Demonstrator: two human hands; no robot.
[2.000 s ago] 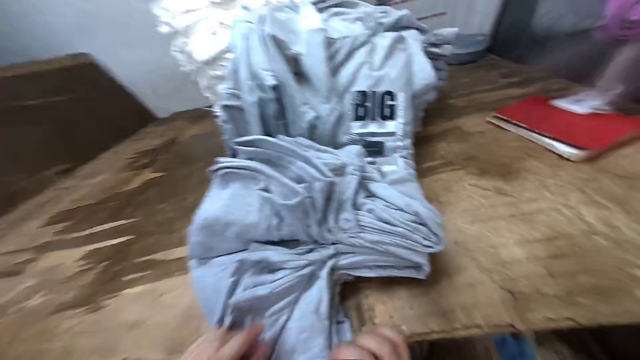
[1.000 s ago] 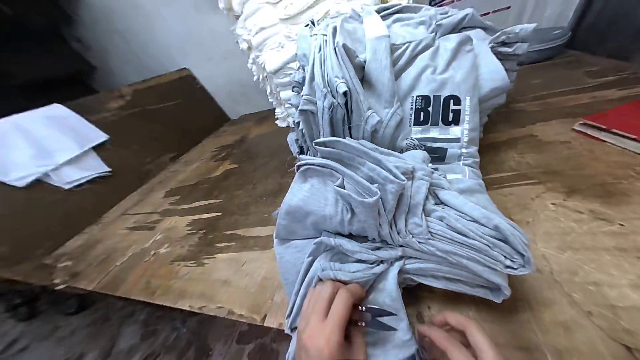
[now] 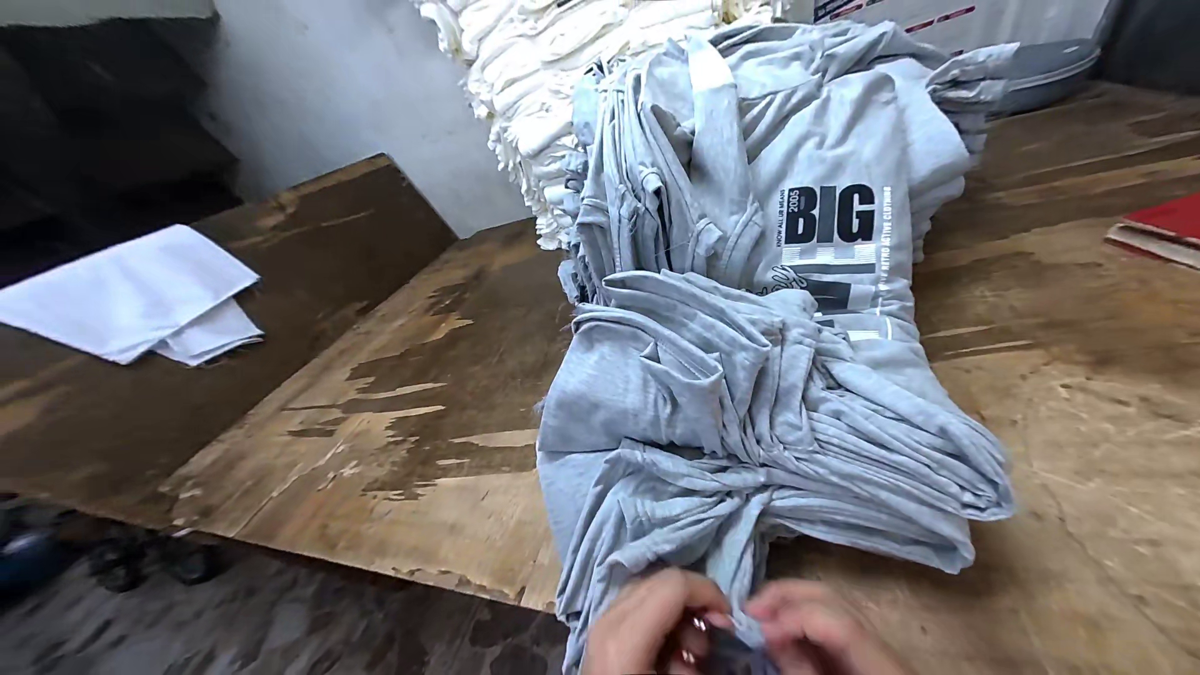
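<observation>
A pile of grey printed T-shirts (image 3: 834, 141) lies on the worn wooden table, with gathered grey fabric (image 3: 656, 384) folded in front and hanging over the near edge. At the bottom, my left hand (image 3: 656, 619) is closed around small metal thread snips (image 3: 696, 626), mostly hidden by its fingers, and touches the hanging cloth. My right hand (image 3: 811, 623) is close beside it, its fingers pinching the grey cloth between the two hands. The fingertips are blurred, and the snips' blades cannot be made out.
Behind the grey pile rises a stack of white garments (image 3: 534, 103) against the wall. A folded white cloth (image 3: 141, 291) lies on a wooden board at left. A red book or folder (image 3: 1162, 225) is at the right edge, and a grey rounded container (image 3: 1045, 75) stands at back right.
My right hand has come in beside my left and now grips the cloth; one second ago it was apart from it. The snips' blades, exposed then, are now mostly hidden. The view has swung left.
</observation>
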